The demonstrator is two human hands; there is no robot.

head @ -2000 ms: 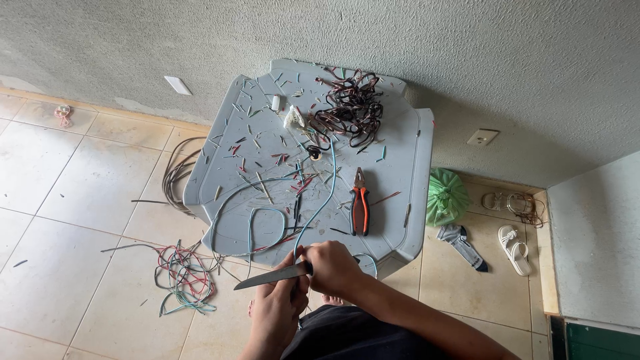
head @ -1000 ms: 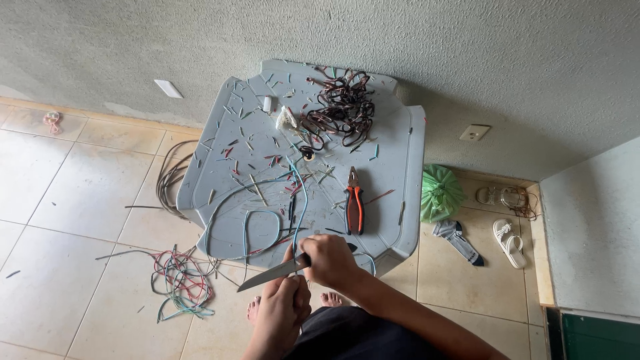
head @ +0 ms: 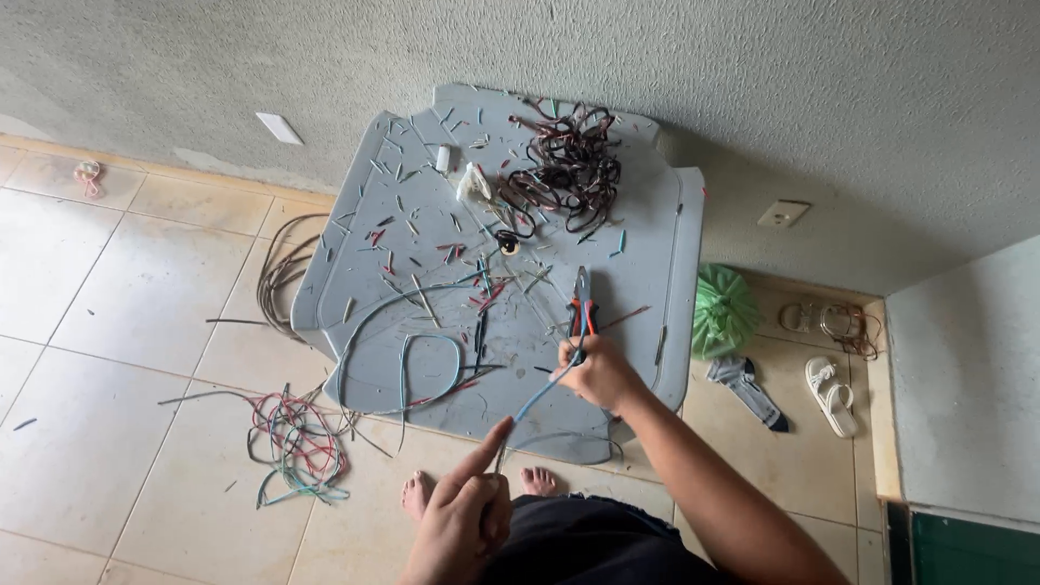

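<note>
A light blue insulated wire (head: 536, 398) runs taut between my hands, low over the front of the grey plastic table (head: 650, 268). My left hand (head: 467, 512) is closed on it, index finger extended along it. My right hand (head: 600, 374) closes around its other part, at the handles of the combination pliers (head: 582, 301) with orange and black grips. Whether it also grips the pliers is unclear. The knife cannot be made out. Loops of blue wire (head: 404, 370) lie at the table's front left. Dark tangled strips (head: 569, 171) and scattered insulation scraps (head: 491, 296) lie farther back.
Coiled brown cable (head: 280, 276) and a tangle of red, green and blue wires (head: 296, 447) lie on the floor at left. At right are a tied green bag (head: 723, 313), a grey sock (head: 749, 392) and a white sandal (head: 830, 396). The textured wall (head: 520, 49) stands behind the table.
My right hand has moved forward and right, from beside my left hand to the pliers. The knife seen earlier at my hands no longer shows clearly. The blue wire now stretches between the hands.
</note>
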